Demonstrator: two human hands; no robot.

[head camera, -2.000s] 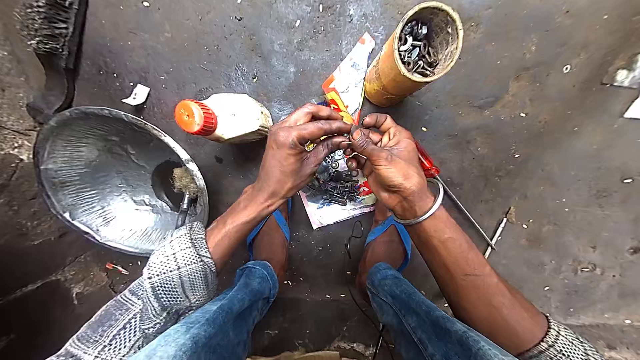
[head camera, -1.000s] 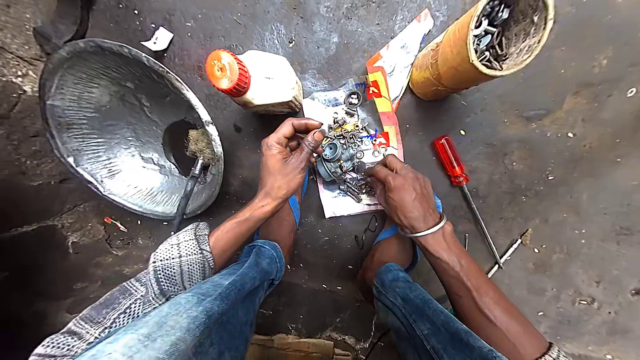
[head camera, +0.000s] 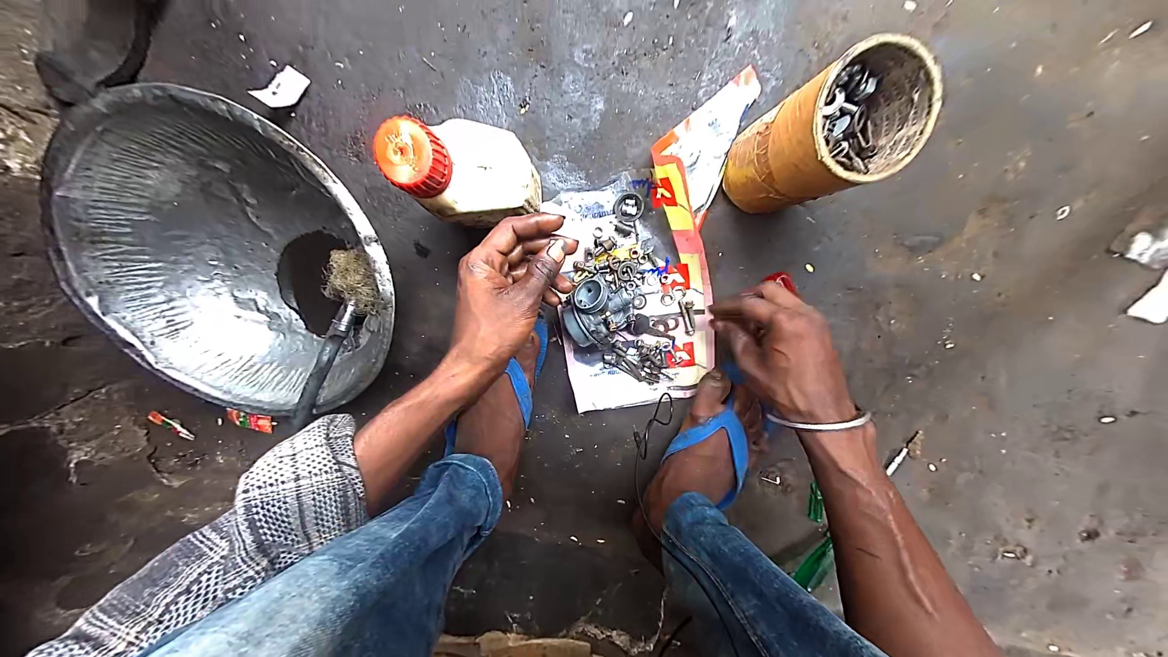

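A carburetor body (head camera: 593, 308) lies on a printed paper sheet (head camera: 602, 394) between my feet, with small screws, springs and washers (head camera: 630, 260) around it. My left hand (head camera: 511, 278) hovers at the sheet's left edge, thumb near the fingertips; whether a small part sits between them cannot be told. My right hand (head camera: 776, 347) is just right of the sheet, slightly blurred, and what it holds, if anything, is unclear. A red screwdriver handle (head camera: 780, 281) shows behind its fingers, mostly hidden. A round ring part (head camera: 629, 206) rests near the top of the sheet.
A large metal bowl (head camera: 164, 228) with a hole holds a wire brush (head camera: 342, 306) at left. A white bottle with a red cap (head camera: 488, 169) stands above my left hand. At upper right, a cardboard tube (head camera: 780, 160) contains metal parts. A thin black cord (head camera: 671, 538) runs by my right foot.
My hands were together over the paper two seconds ago; they are now apart. Since one second ago, my right hand has moved right, off the parts, to where the screwdriver handle lies.
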